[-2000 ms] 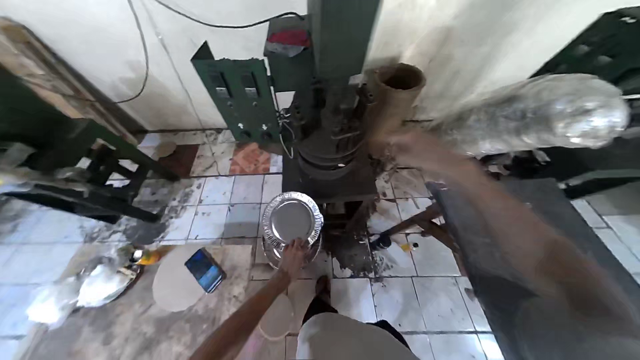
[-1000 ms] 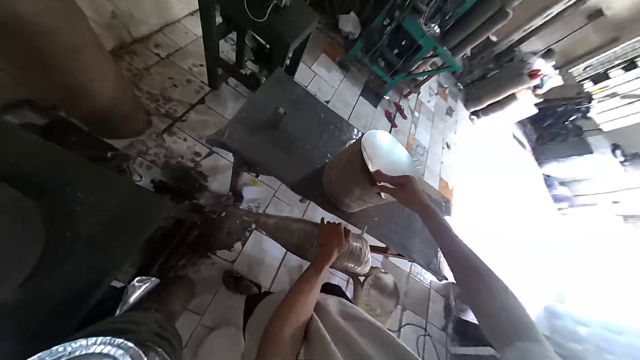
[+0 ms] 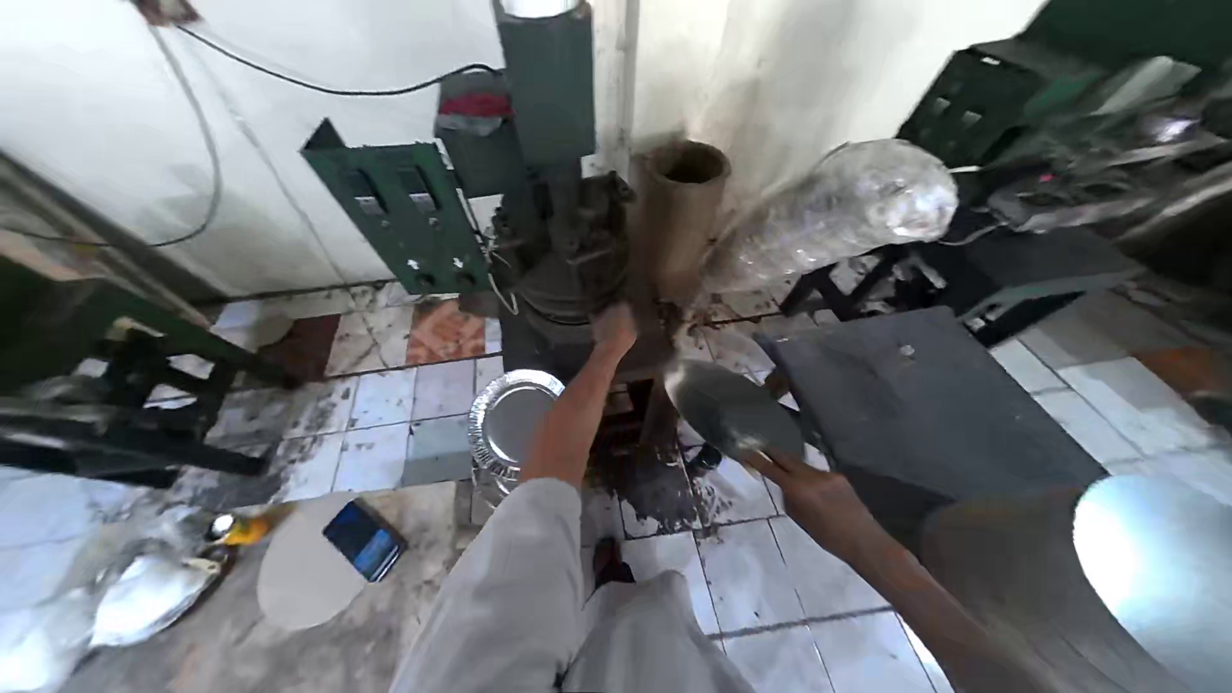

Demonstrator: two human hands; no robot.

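My right hand [image 3: 813,496] holds a flat round metal disc [image 3: 731,404] by its near edge, tilted over the floor beside the press. My left hand [image 3: 614,332] reaches to the base of the green press [image 3: 563,260]; it is blurred, and whether its fingers hold anything cannot be told. Left of my left forearm lies a stack of round foil plates with crimped rims [image 3: 489,448]. A tall stack of round discs [image 3: 1145,558], bright on top, stands at the lower right.
A dark metal table [image 3: 924,395] stands at right. Behind are a brown tube [image 3: 681,212] and a long plastic-wrapped stack [image 3: 828,217]. A phone [image 3: 364,541] lies on a pale round sheet [image 3: 308,568] at lower left. Green control panels [image 3: 404,212] flank the press.
The view has swung back from the table to the press. One second ago my right hand was at the top of the disc stack; now it holds a disc near the press. My left hand has moved to the press.
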